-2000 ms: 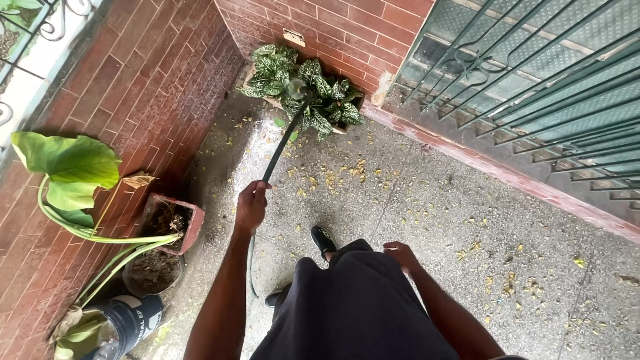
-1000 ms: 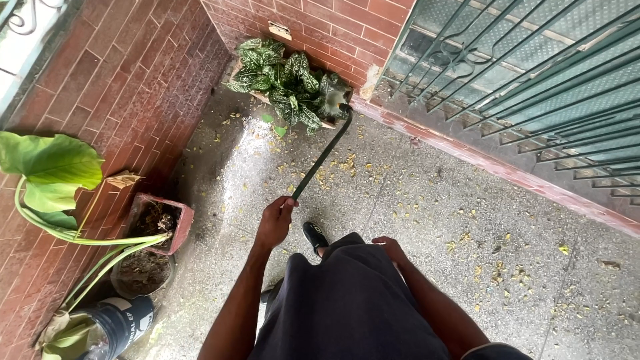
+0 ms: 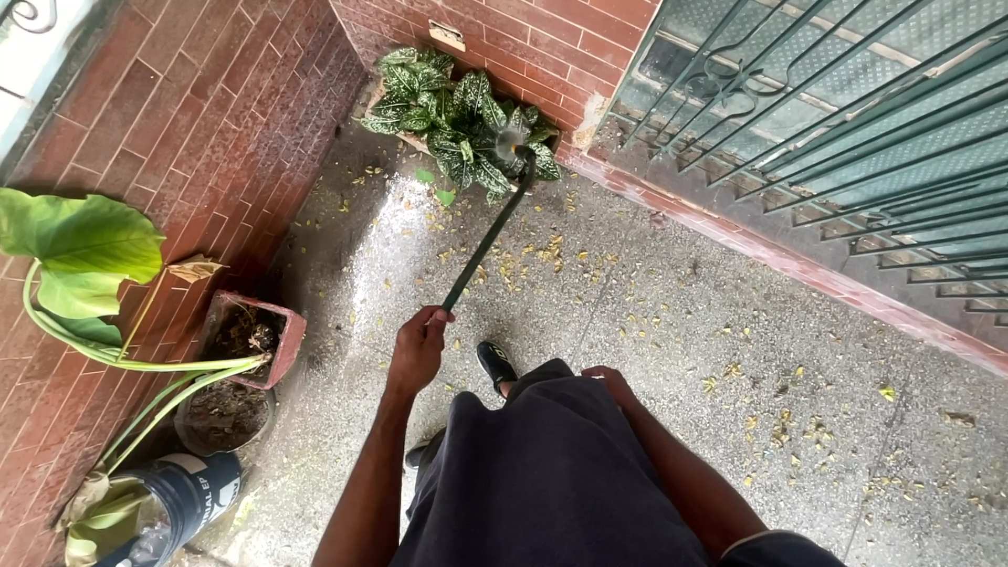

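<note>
My left hand [image 3: 419, 346] is closed around a dark green hose or wand [image 3: 492, 236] that reaches up and to the right. Its bent tip lies over the right part of a bed of white-speckled leafy plants [image 3: 449, 110], and what looks like a spray of water [image 3: 512, 142] shows at that tip. The plants stand in a planter by the brick wall, mostly hidden by leaves. My right hand [image 3: 606, 378] rests at the edge of my dark shirt, by my hip; its fingers are partly hidden, and whether it holds the cloth I cannot tell.
At the left, a big-leaved plant [image 3: 87, 244] leans from a square red pot [image 3: 291, 342], beside a round pot [image 3: 228, 413] and a dark blue bucket [image 3: 209, 488]. Green metal bars [image 3: 787, 118] stand at the upper right above a low ledge [image 3: 756, 248]. Yellow leaf bits lie on the speckled floor.
Two seconds ago the tip was over the middle of the plants; a second ago it was at their right end. It is now slightly back inward from that end. My right hand stays by my hip.
</note>
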